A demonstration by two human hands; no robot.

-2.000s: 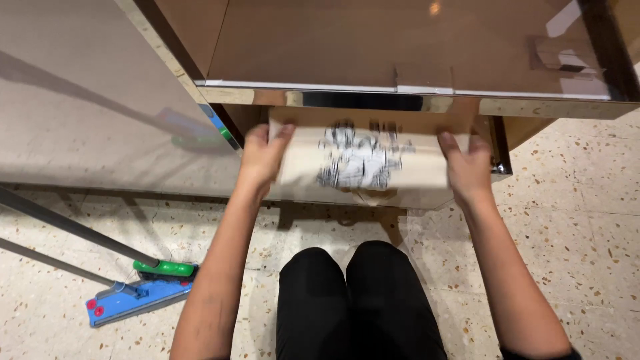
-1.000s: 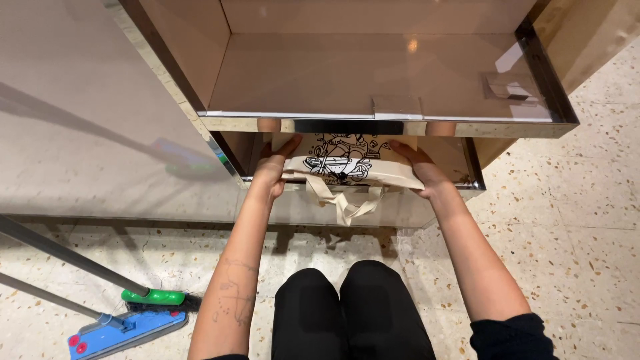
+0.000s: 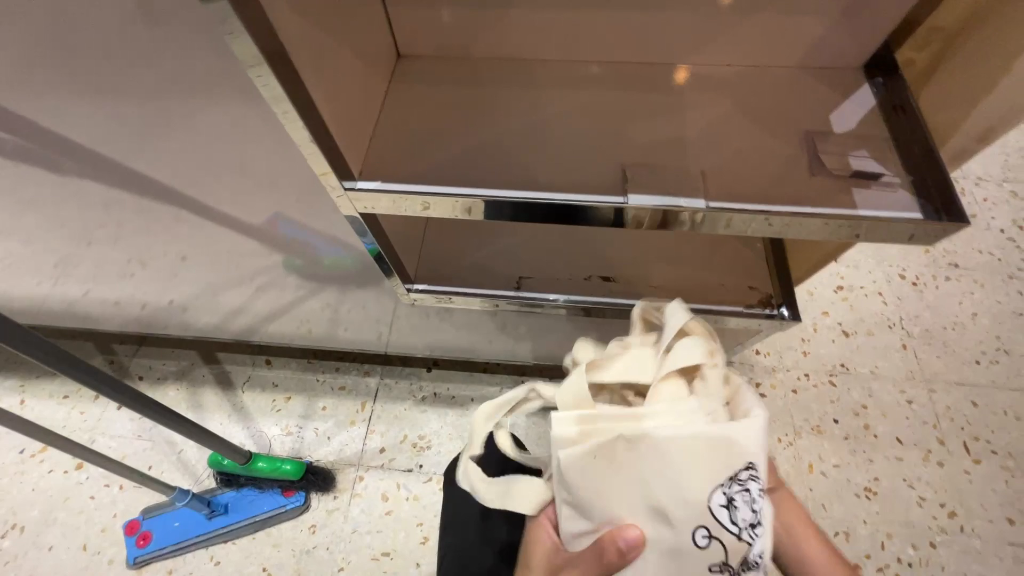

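A stack of folded cream canvas tote bags (image 3: 640, 480), the front one with a black line drawing, is upright in front of my knees. My left hand (image 3: 580, 548) grips the lower left side, thumb across the front. My right hand (image 3: 800, 524) is at the right side, its fingers hidden behind the bags. Cloth handles (image 3: 504, 472) hang loose at the upper left and bunch along the top. Just beyond the bags, the lower shelf (image 3: 592, 260) of the mirror-edged cabinet shows some dark marks along its base.
The upper shelf (image 3: 608, 120) juts out above the lower one, with a clear holder on its front edge. A green-headed broom (image 3: 260, 466) and a blue flat mop (image 3: 216, 520) rest on the speckled floor at the left, beside a glossy panel (image 3: 184, 200).
Both hands have drawn the tote bags out of the lower shelf and toward my body. The bags, flat in the shelf opening before, are now turned with their handles up.
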